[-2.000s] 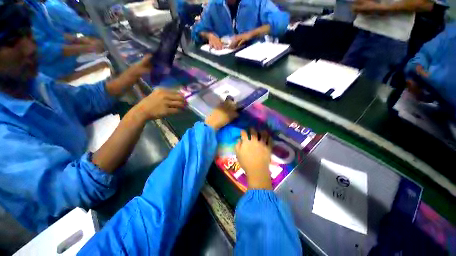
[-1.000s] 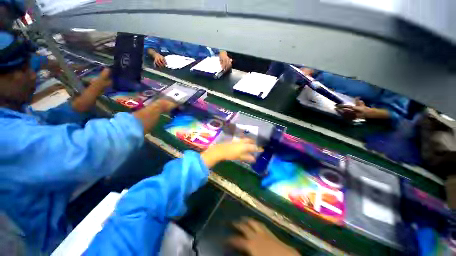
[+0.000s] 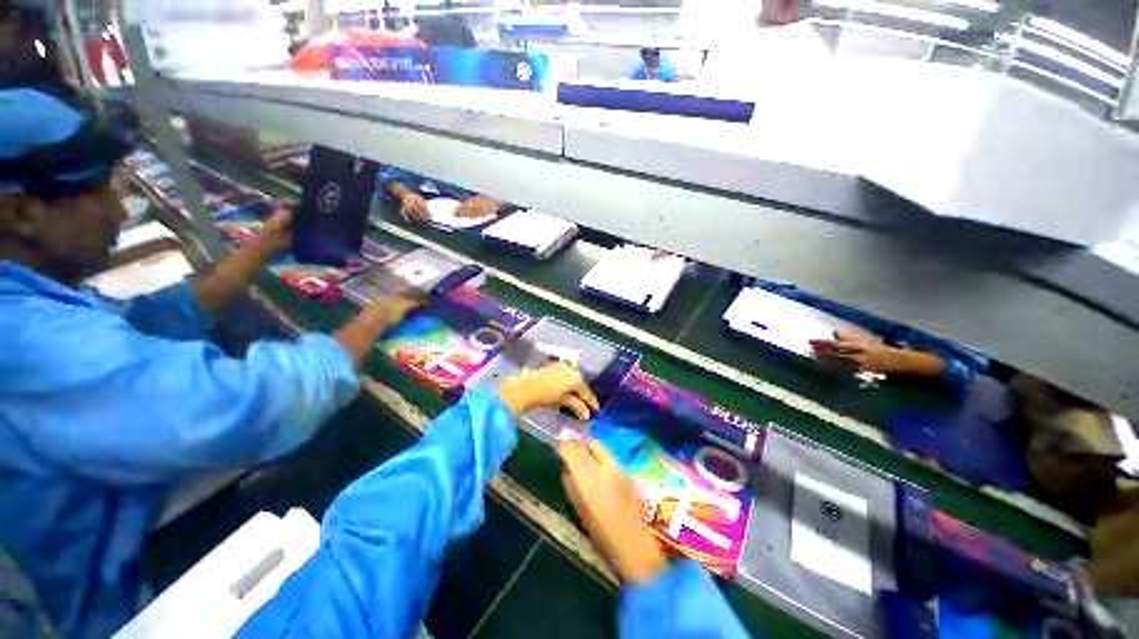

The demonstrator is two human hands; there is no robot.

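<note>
My left hand (image 3: 550,390) lies over a grey box half (image 3: 500,368) on the green belt, fingers bent down at its dark end; whether it holds anything is hidden. My right hand (image 3: 602,484) is at the near edge of the same box, just below my left hand. A small pale shape shows at its fingertips, too blurred to name. To the right lies a colourful printed box half (image 3: 681,468) with large letters and "PLUS". Beyond it is another grey box half (image 3: 774,537) with a white leaflet (image 3: 831,531) on it.
A neighbour at left (image 3: 150,387) reaches over the belt and holds up a dark panel (image 3: 335,206). White slotted sheets (image 3: 225,580) are at lower left. White stacks (image 3: 631,277) and workers' hands are across the belt. A grey shelf (image 3: 625,194) hangs above.
The view has tilted up, showing more of the shelf. My right hand has come up from the bench to the box beside my left hand. My left hand stays over the belt.
</note>
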